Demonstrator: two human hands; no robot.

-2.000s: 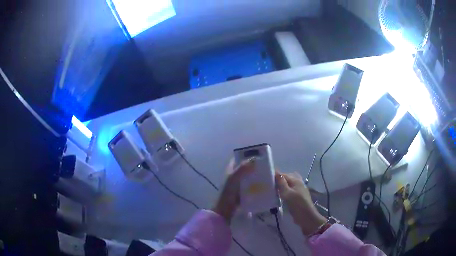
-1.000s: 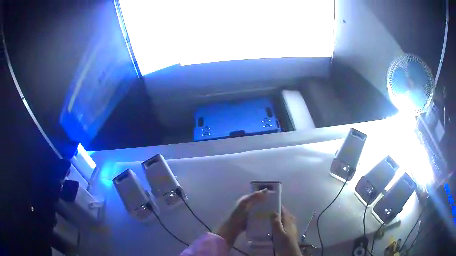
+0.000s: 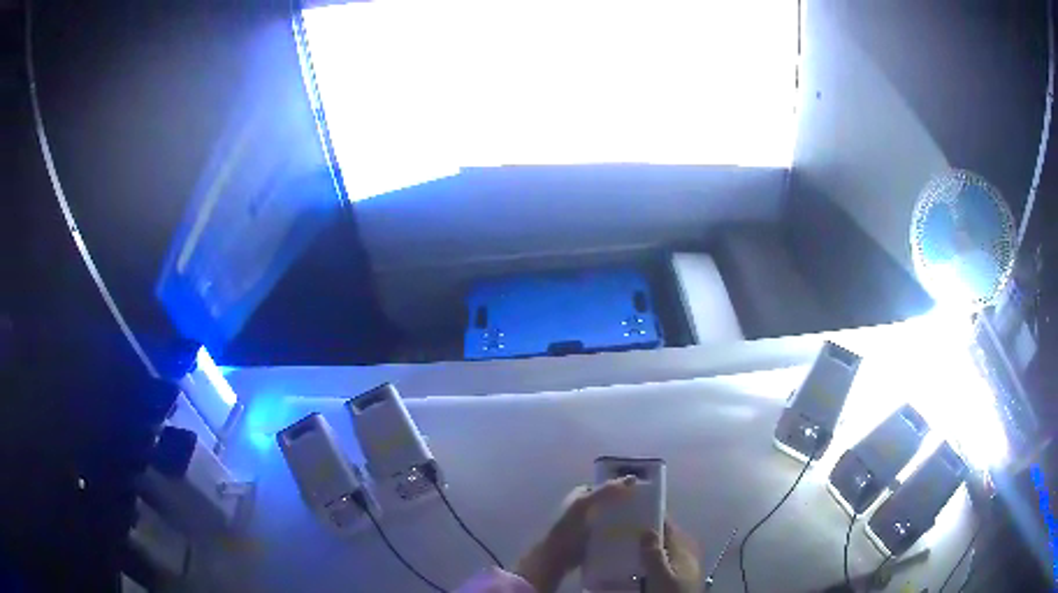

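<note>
A white mini projector [image 3: 624, 519] stands on the bench at the bottom centre, its lower end cut off by the frame edge. My left hand [image 3: 569, 535] holds its left side, with fingers reaching over the top near the dark slot. My right hand [image 3: 673, 561] lies against its right side, with fingers on the casing. A thin metal driver [image 3: 722, 556] lies to the right of my right hand. My wrists are mostly out of the picture.
Two cabled projectors [image 3: 392, 443] stand at left, and three more [image 3: 821, 400] at right beside a glare. Pale boxes [image 3: 191, 475] line the left edge. A bright screen [image 3: 557, 93], blue tray [image 3: 563, 313] and white block [image 3: 704, 299] are beyond the bench [image 3: 522, 423]. A fan [image 3: 963, 238] is far right.
The view has tilted up, so the screen shows fully and the bench sits lower. The remote control has left the picture. Both hands remain on the projector; my left fingers still reach over its top.
</note>
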